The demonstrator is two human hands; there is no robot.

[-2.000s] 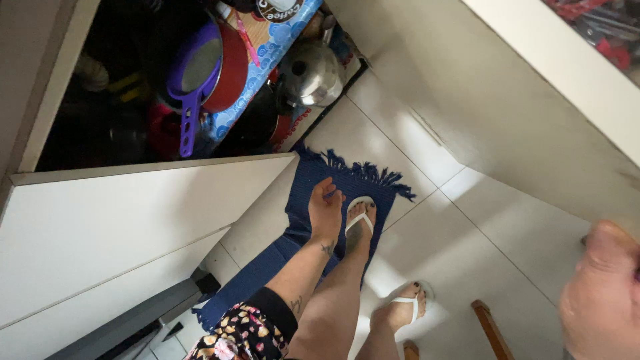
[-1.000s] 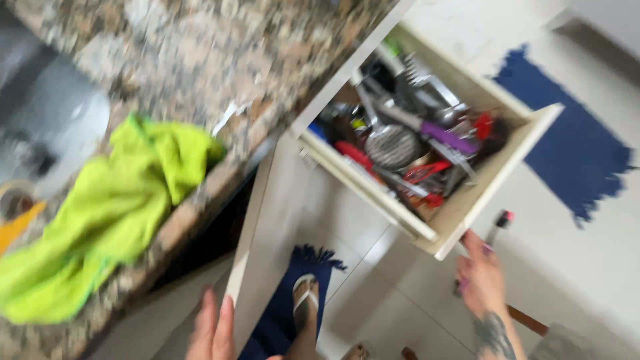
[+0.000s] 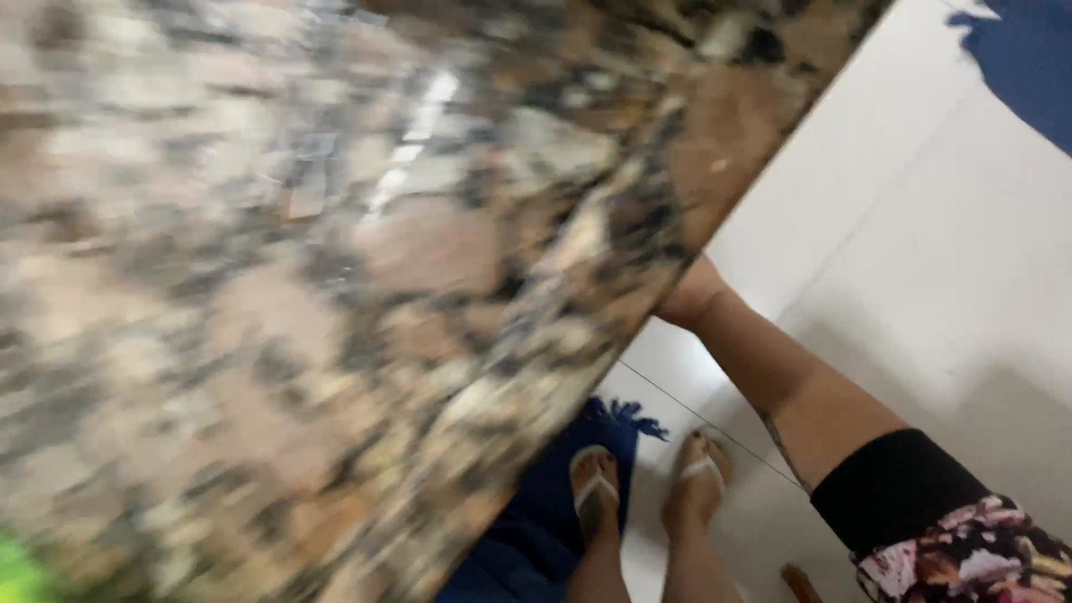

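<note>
My right hand [image 3: 692,293] reaches in at the edge of the granite countertop [image 3: 419,335]; only the back of the hand near the wrist shows, and the countertop hides the fingers. What that hand touches or holds cannot be seen. A black cuff and a floral sleeve cover the upper part of this arm. My left hand is out of view. The utensil drawer does not show either.
A dark blue fringed rug [image 3: 536,519] lies on the white tiled floor [image 3: 904,243] by my feet in white flip-flops. Another blue rug [image 3: 1022,59] is at the top right. A bright green cloth [image 3: 21,574] shows at the lower left corner, and a wooden piece [image 3: 800,582] at the bottom.
The open utensil drawer seen one second ago is out of sight, and my right hand is now partly behind the countertop edge. My left hand has left the view. The view has moved closer over the countertop.
</note>
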